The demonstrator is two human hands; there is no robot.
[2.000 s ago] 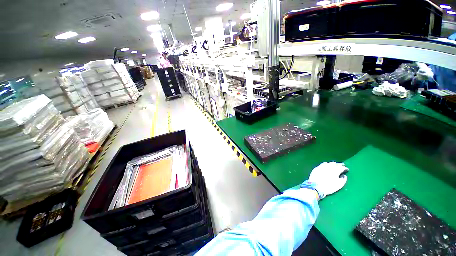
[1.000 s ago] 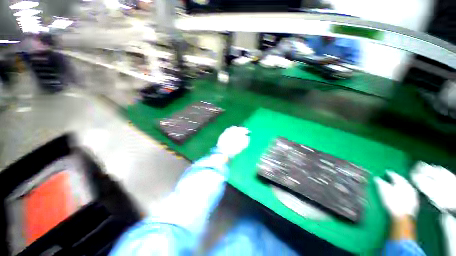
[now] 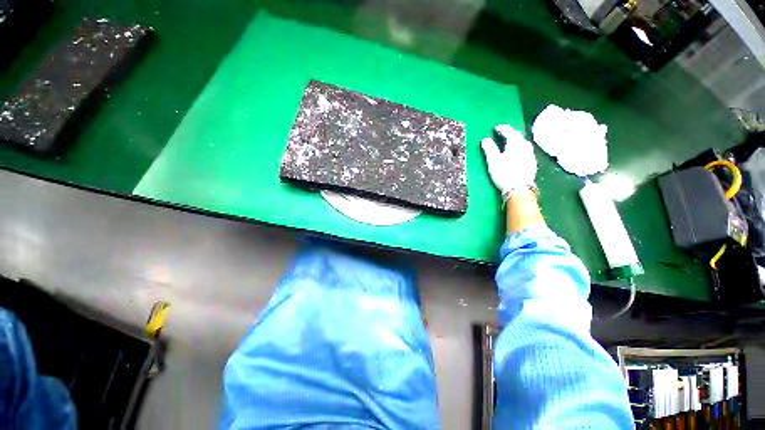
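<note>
A flat black-brown foam block [image 3: 377, 149] with white specks lies on the bright green mat [image 3: 252, 92]. A pale round disc [image 3: 371, 208] shows under its front edge. My right hand [image 3: 512, 161], in a white glove, is over the mat's right edge, right of the block and apart from it, fingers spread and empty. My left hand is out of the picture; only a blue sleeve [image 3: 29, 386] shows at the lower left edge.
A second speckled block [image 3: 67, 84] lies at the left. Right of the mat are a crumpled white heap [image 3: 572, 138], a thick white stick [image 3: 608, 225] with green end and cable, and a dark grey box [image 3: 694, 208]. A tray with boards [image 3: 684, 388] stands below right; a black tote [image 3: 75, 365] below left.
The view has swung right and down. My left hand has left the picture. My right hand, out of view two seconds ago, shows beside the block. The red-orange sheet is out of view.
</note>
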